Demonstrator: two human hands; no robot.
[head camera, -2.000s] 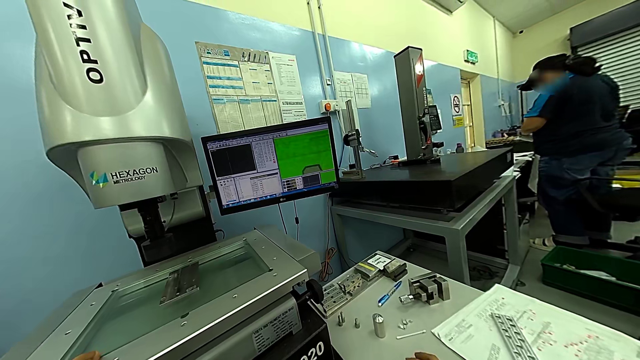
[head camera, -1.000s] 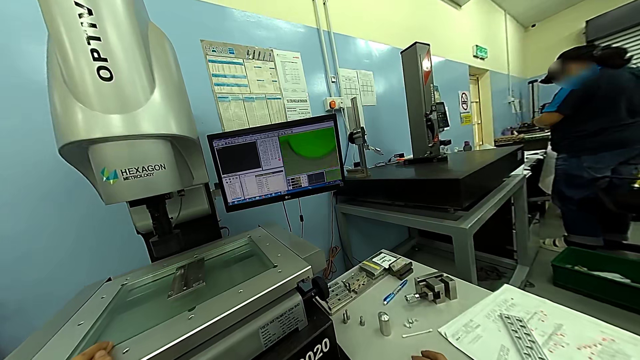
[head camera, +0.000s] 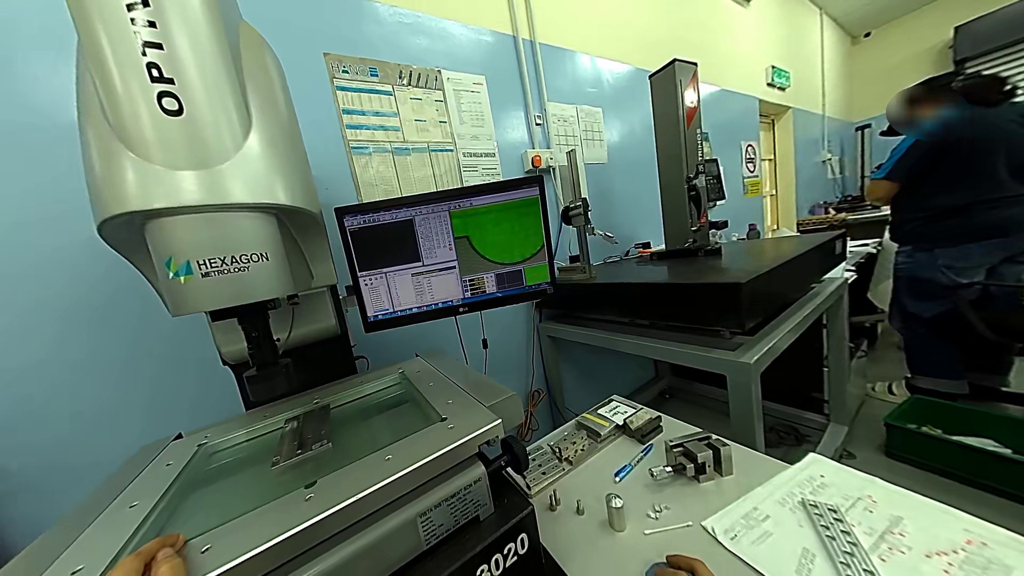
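Observation:
My left hand (head camera: 152, 556) touches the near left frame of the measuring machine's stage (head camera: 336, 500), its fingers curled on the edge and partly cut off by the view. On the stage glass (head camera: 240, 480) lies a flat metal part (head camera: 302, 434), below the optical head (head camera: 260, 352). At the bottom edge my right hand (head camera: 684, 565) rests low over the table, near a cotton swab (head camera: 668, 528); something bluish shows beside its fingers, too cut off to name. The monitor (head camera: 448, 248) shows a green area with a curved lower edge.
A steel vise (head camera: 700, 458), a blue pen (head camera: 634, 462), a metal cylinder (head camera: 615, 512) and small pins stand or lie on the table. A drawing (head camera: 880, 512) carries a slotted metal part (head camera: 838, 536). A granite surface plate (head camera: 720, 276), a green bin (head camera: 960, 440) and a person (head camera: 952, 224) are further right.
The curved edge on the monitor has shifted, and the green area now fills the space above it. More of my left hand shows at the stage's edge than two seconds ago.

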